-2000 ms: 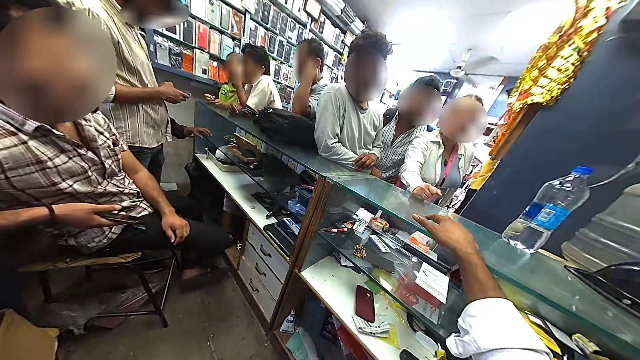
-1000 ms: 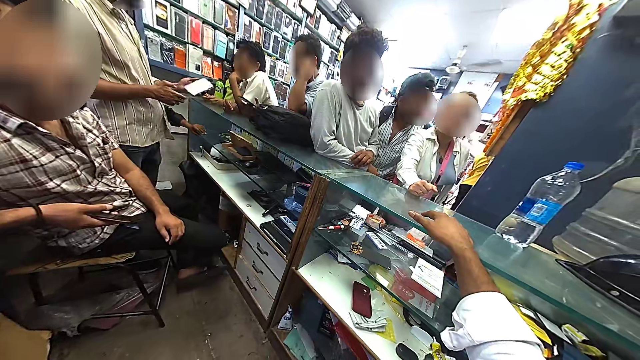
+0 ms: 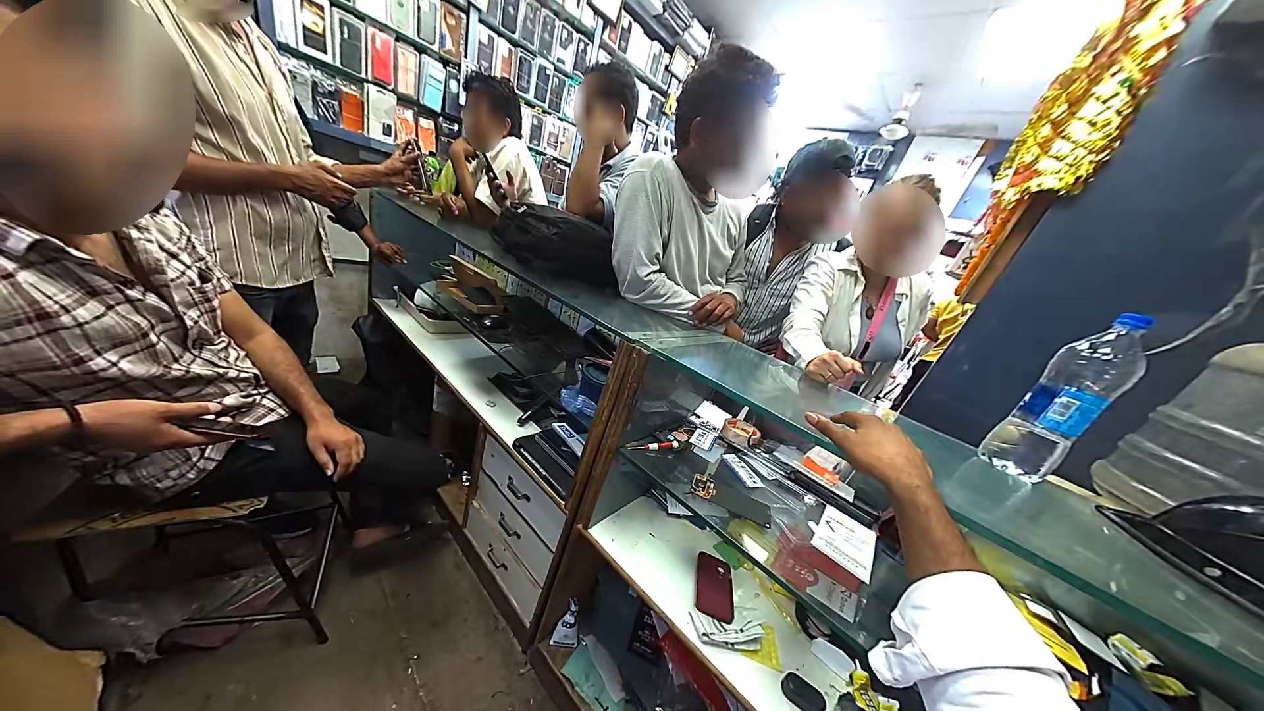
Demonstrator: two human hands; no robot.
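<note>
My right hand (image 3: 874, 449), in a rolled white sleeve, rests at the glass counter top (image 3: 820, 395) with its index finger and thumb apart. It holds nothing that I can see. My left hand is not in view. Beneath the glass, to the left of my right wrist, lie a white-topped box (image 3: 843, 544), an orange-and-white packet (image 3: 828, 464), a roll of tape (image 3: 740, 432) and a red-tipped tool (image 3: 654, 445). A dark red phone (image 3: 714, 587) lies on the lower white shelf. To the right of my hand, a clear water bottle (image 3: 1066, 400) stands on the counter.
Several people stand along the counter's far side; a black bag (image 3: 555, 242) lies on it. At left a person in a plaid shirt (image 3: 128, 346) sits on a stool (image 3: 197, 513). A hand (image 3: 148, 425) there holds a phone. White drawers (image 3: 509, 528) are under the counter.
The standing person in the striped shirt has moved a hand forward over the counter; the bright phone seen in that person's hand a second ago no longer shows its lit face. My right hand stays put.
</note>
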